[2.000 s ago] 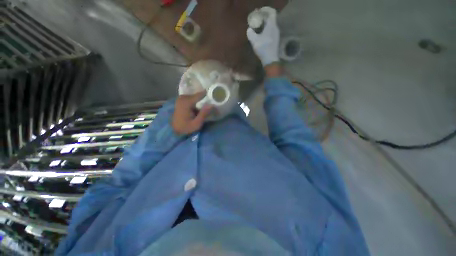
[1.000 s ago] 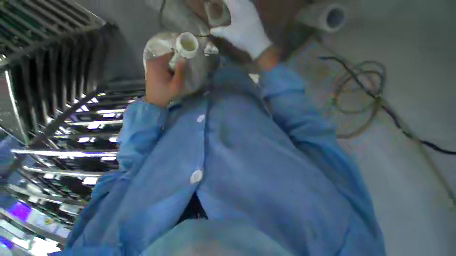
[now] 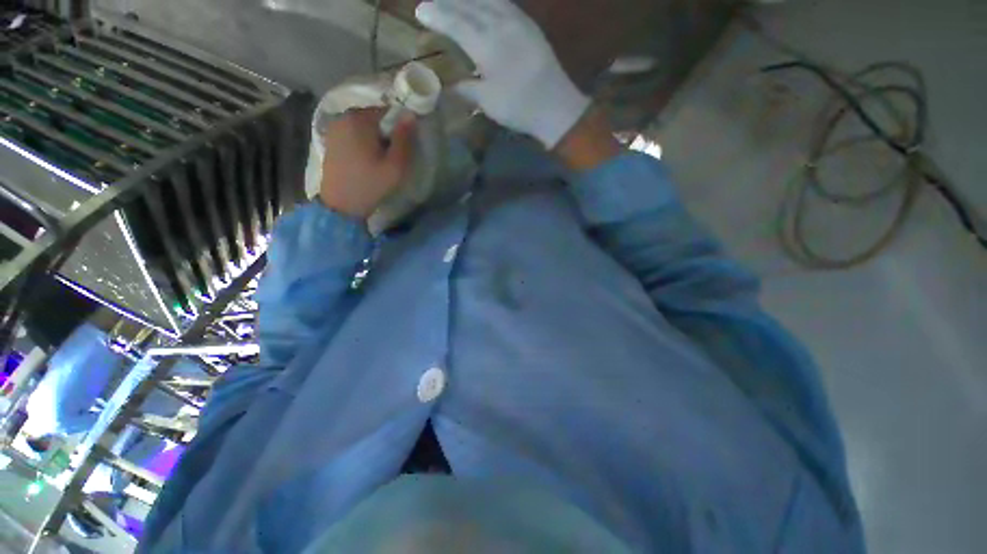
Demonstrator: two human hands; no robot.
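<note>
My left hand (image 3: 366, 165), bare, is closed around the neck or handle of an off-white tub or jug (image 3: 430, 173). A cream-white round open mouth (image 3: 416, 87) sticks up just above my fingers. It cannot be told whether the mouth is part of the tub or a separate piece. My right hand (image 3: 517, 74) wears a white glove and is just right of the mouth, with fingers spread and nothing seen in it. The tub's lower side is hidden by my left hand and the blue smock (image 3: 520, 325).
Metal magazine racks (image 3: 162, 162) with close bars stand at the left. A brown surface (image 3: 606, 33) lies beyond my right hand. A coiled cable (image 3: 795, 206) lies on the pale floor (image 3: 920, 357) at the right. A person in light blue (image 3: 78, 379) shows at the lower left.
The view has shifted, so the racks fill more of the left and the coil sits farther right. The small round containers near my gloved hand are out of view. That hand is now beside the mouth.
</note>
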